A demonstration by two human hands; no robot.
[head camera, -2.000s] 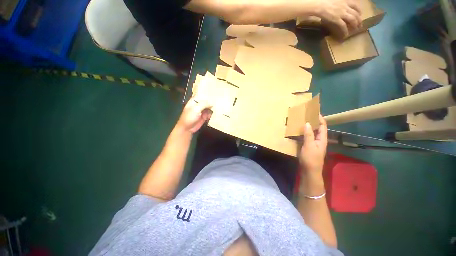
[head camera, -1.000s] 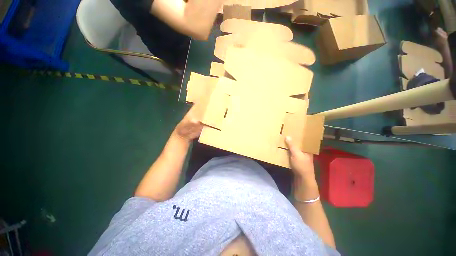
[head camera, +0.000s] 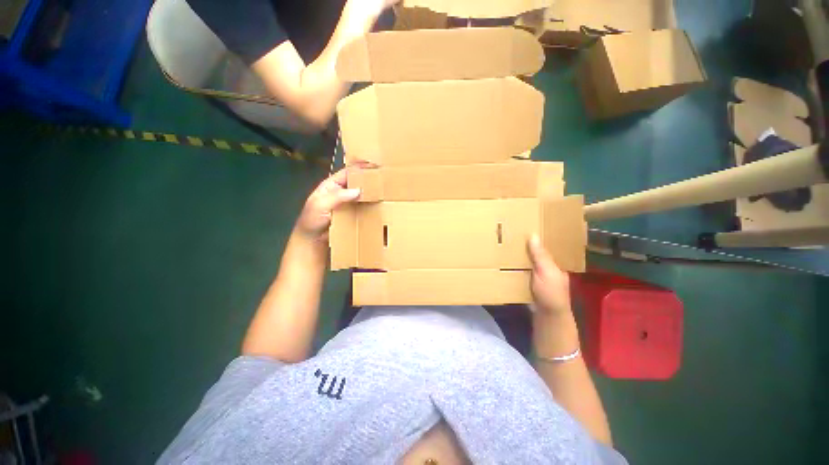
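Observation:
A brown die-cut box blank (head camera: 445,222) lies open and nearly flat in front of me, with crease lines across it and two short dark slots. Its lid panel (head camera: 454,118) and rounded tuck flap (head camera: 445,54) point away from me. My left hand (head camera: 327,202) grips its left edge near the side flap, thumb on top. My right hand (head camera: 548,277) holds the right side near the right side flap (head camera: 564,233), thumb on top. The fingers under the board are hidden.
A part-folded box (head camera: 641,73) stands at the far right, with more cardboard behind it. A person's bare arm (head camera: 304,86) reaches in from the far left. A pale pipe rail (head camera: 709,188) and neighbours' blanks (head camera: 768,109) are at right. A red stool (head camera: 636,329) stands below right.
The blank's crease lines and front panel now show, and its lid and tuck flap lie straighter. My left hand has moved slightly up and left along the edge. The neighbour's arm has shifted.

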